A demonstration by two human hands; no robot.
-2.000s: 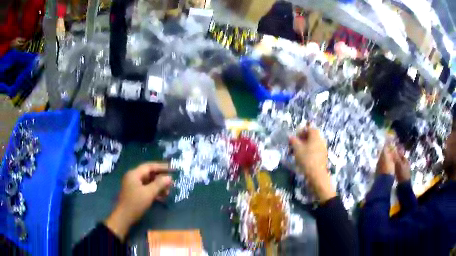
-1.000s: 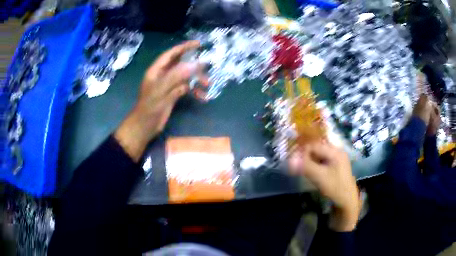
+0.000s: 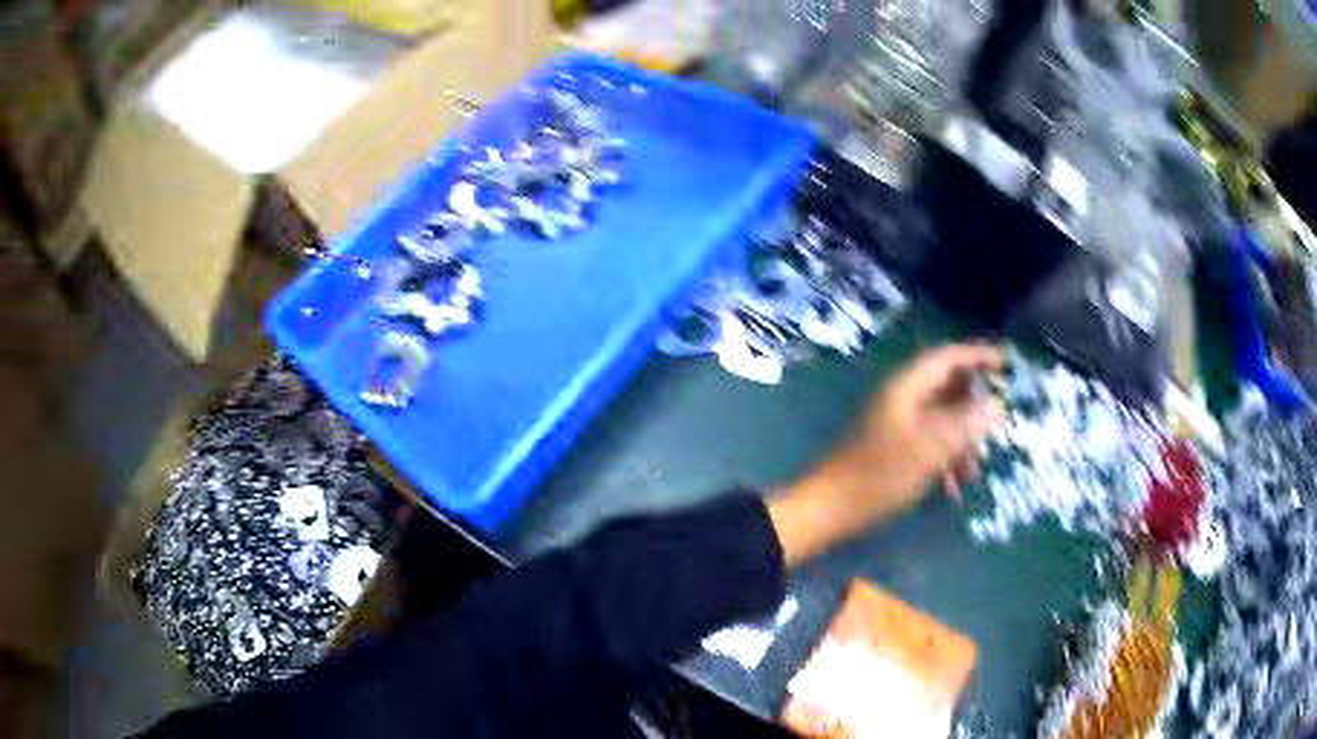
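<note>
My left hand (image 3: 939, 419) is over the dark green bench at the left edge of a loose pile of clear plastic inserts (image 3: 1062, 448). Its fingers are bent and blurred; I cannot tell if they hold anything. My right hand is not in view. The orange pad (image 3: 888, 667) lies at the near bench edge, with pale glare on it. Yellow-orange lead wires (image 3: 1134, 676) and dark red lead wires (image 3: 1174, 494) lie at the right. A small group of flat holder plates (image 3: 787, 306) sits beside the blue tray.
The blue tray (image 3: 578, 325) holds wired assemblies (image 3: 477, 217) along its far left side. A black box (image 3: 982, 238) stands behind the plates. A cardboard box (image 3: 174, 238) is at far left. A rounded container of small parts (image 3: 260, 534) is below the tray. More plates (image 3: 1271, 578) are heaped at right.
The view has swung to the left, bringing the whole blue tray and the cardboard box into view. My right hand and the other person's hands have left the picture. My left hand remains near the clear inserts.
</note>
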